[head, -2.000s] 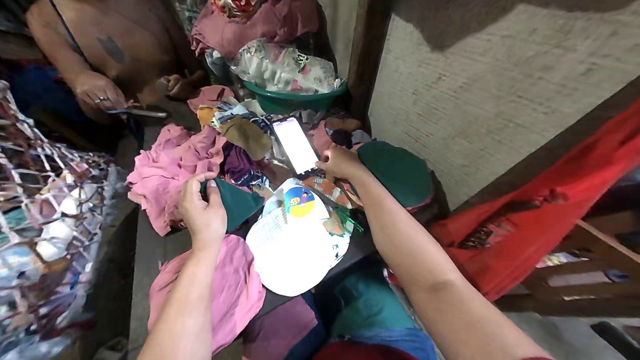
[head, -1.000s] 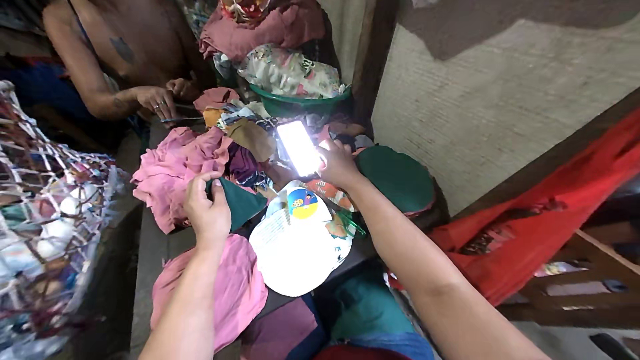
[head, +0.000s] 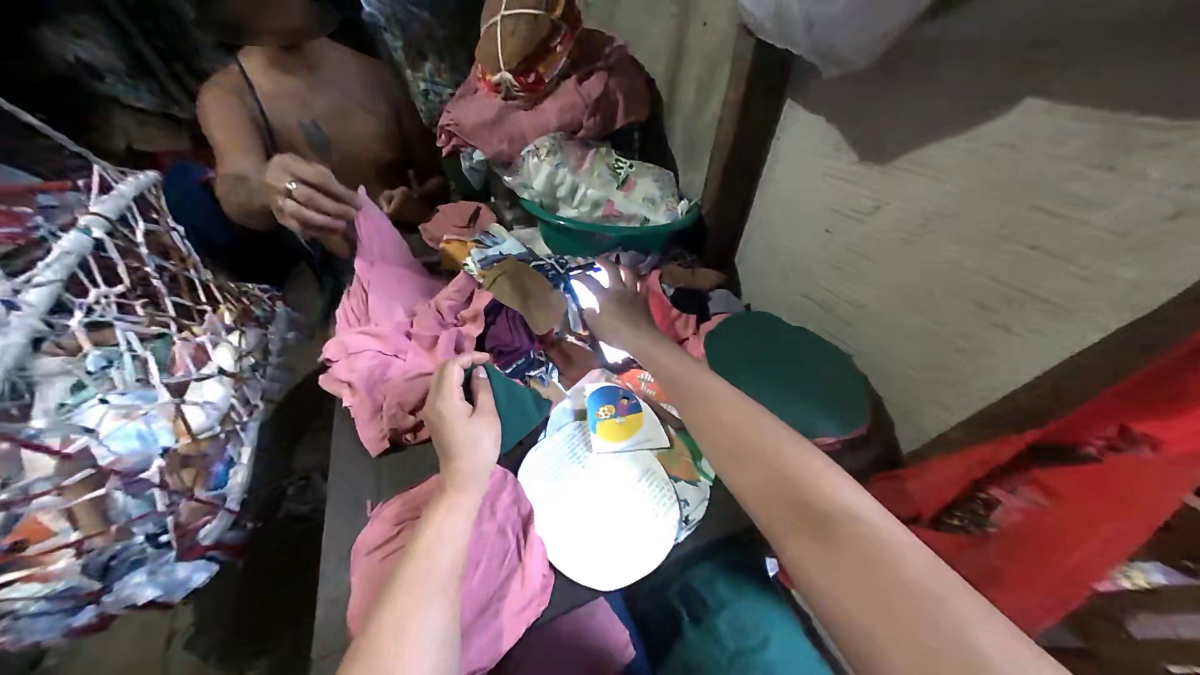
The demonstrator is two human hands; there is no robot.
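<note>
My left hand (head: pixel 464 417) grips a piece of dark green cloth (head: pixel 514 405) between thumb and fingers, left of the middle. My right hand (head: pixel 619 305) is farther forward, over a phone with a brightly lit screen (head: pixel 587 289) that lies among cloth scraps; the fingers cover much of the phone, and whether they grip it is unclear. Between my forearms lies a white rounded piece (head: pixel 600 511), with a smaller printed piece (head: pixel 626 419) at its top edge. Pink cloth (head: pixel 403 347) is heaped beyond my left hand, and a pink piece (head: pixel 506 562) lies under my left forearm.
Across the table (head: pixel 342 525), a person's hand (head: pixel 309 197) lifts a corner of the pink cloth. A green basin (head: pixel 600 234) with a patterned bag stands at the back. A rounded green cloth (head: pixel 786 373) lies right, a filled net (head: pixel 141 403) hangs left, and red fabric (head: pixel 1059 487) hangs right.
My right hand was holding the lit phone up; now the phone is lower among the scraps, mostly covered by that hand. The other person's hand has risen with pink cloth. My left hand keeps the green cloth.
</note>
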